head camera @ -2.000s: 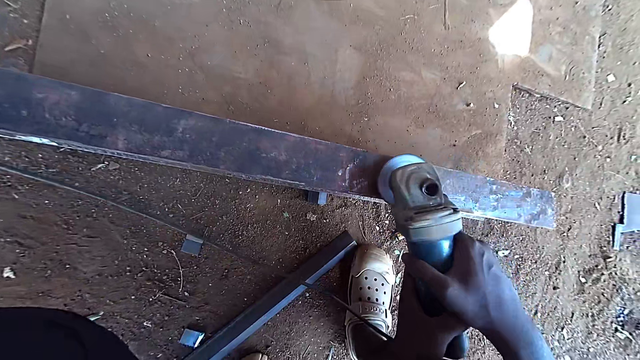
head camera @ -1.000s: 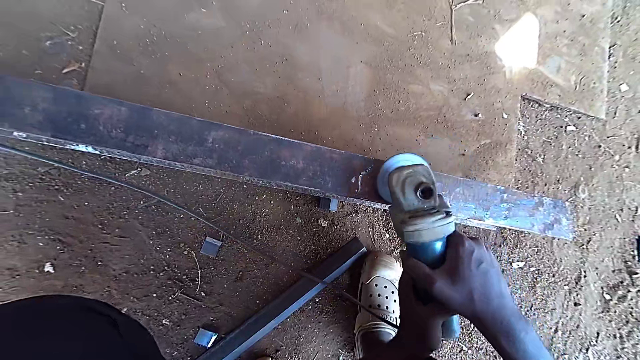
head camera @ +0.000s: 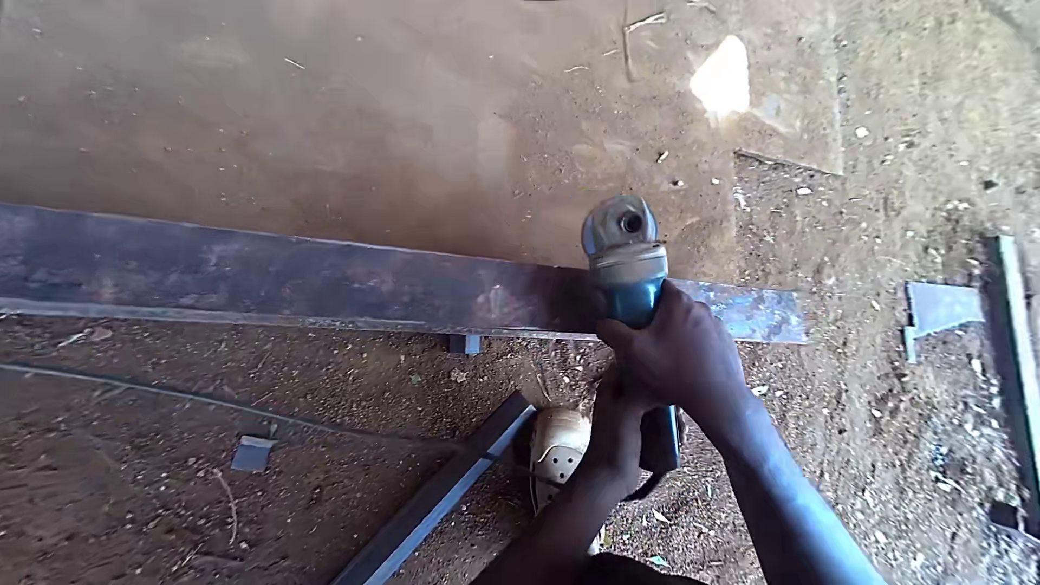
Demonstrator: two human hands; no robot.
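An angle grinder (head camera: 634, 280) with a teal body is gripped by both of my hands, its head pointing away from me. My right hand (head camera: 686, 345) wraps the body just behind the gear head. Lower down, my left hand (head camera: 621, 398) closes on the rear part, its fingers mostly hidden. The grinder lies across a long flat steel bar (head camera: 366, 284), near its right end, where the surface is brighter. The disc is mostly hidden behind the head, past the bar's far edge; whether it touches anything cannot be told.
Beyond the bar lies a dusty metal sheet (head camera: 366, 122). A square steel tube (head camera: 439, 496) runs beside a clog (head camera: 561, 447). A cable (head camera: 203, 398) crosses the dirt. Small metal pieces (head camera: 253, 453) lie about; a cut plate (head camera: 942, 309) and a metal bar (head camera: 1016, 357) are at right.
The grinder's head has moved from the bar's surface to beyond its far edge. Its disc, plainly visible earlier, is now mostly hidden. Both hands keep hold of the tool.
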